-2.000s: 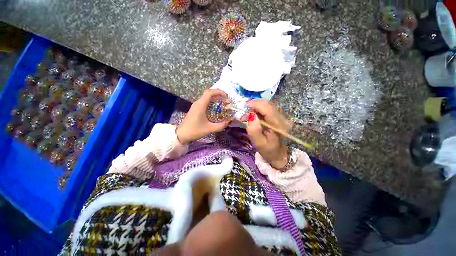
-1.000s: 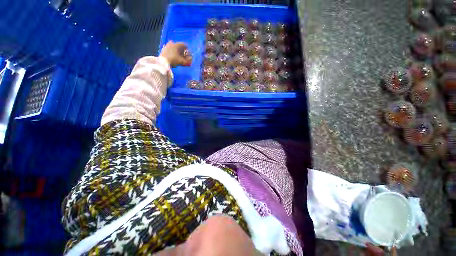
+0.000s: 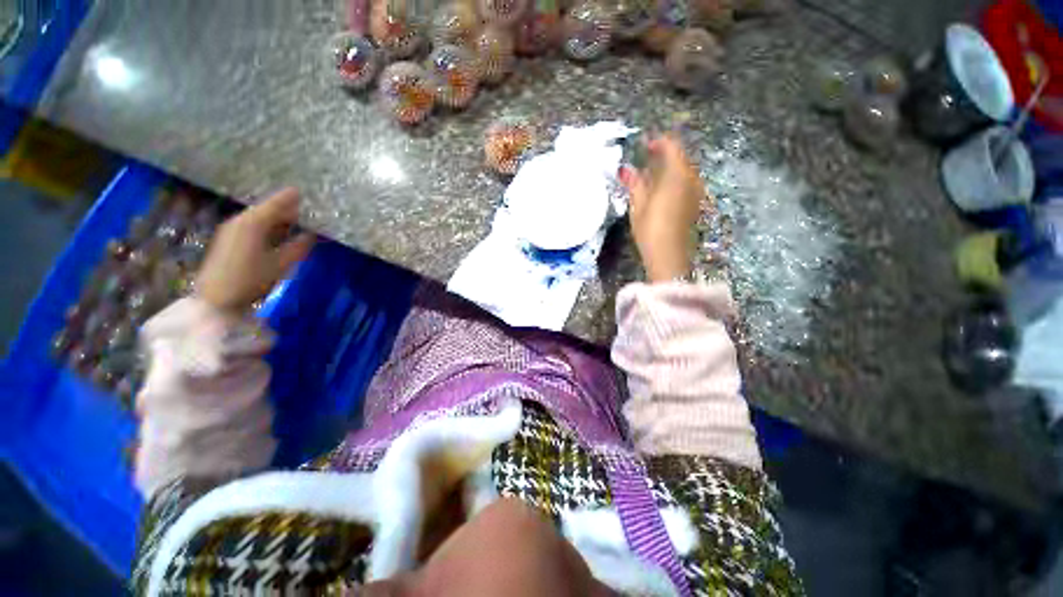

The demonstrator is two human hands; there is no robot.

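Note:
My left hand (image 3: 250, 254) is over the near-right edge of the blue crate (image 3: 58, 280), slightly blurred, thumb and fingers apart, and no ball shows in it. My right hand (image 3: 667, 208) is just right of the round white dish (image 3: 560, 201), fingertips by the sheet's edge; whether it holds a brush cannot be told. The dish lies on the blue-stained white sheet (image 3: 501, 286). One orange-red glittery ball (image 3: 508, 148) sits just beyond the dish to the left. The crate holds rows of balls.
Several balls (image 3: 455, 72) lie at the counter's far side, others at upper right. A glittering pile of clear pieces (image 3: 775, 245) is right of my right hand. White cup (image 3: 988, 169), dark pot, yellow item (image 3: 979, 259), dark round container (image 3: 979, 344) and red item stand far right.
The view has turned back from the crate to the counter. My left hand, earlier over the crate with a ball, now shows none. My right hand now shows fully beside the dish.

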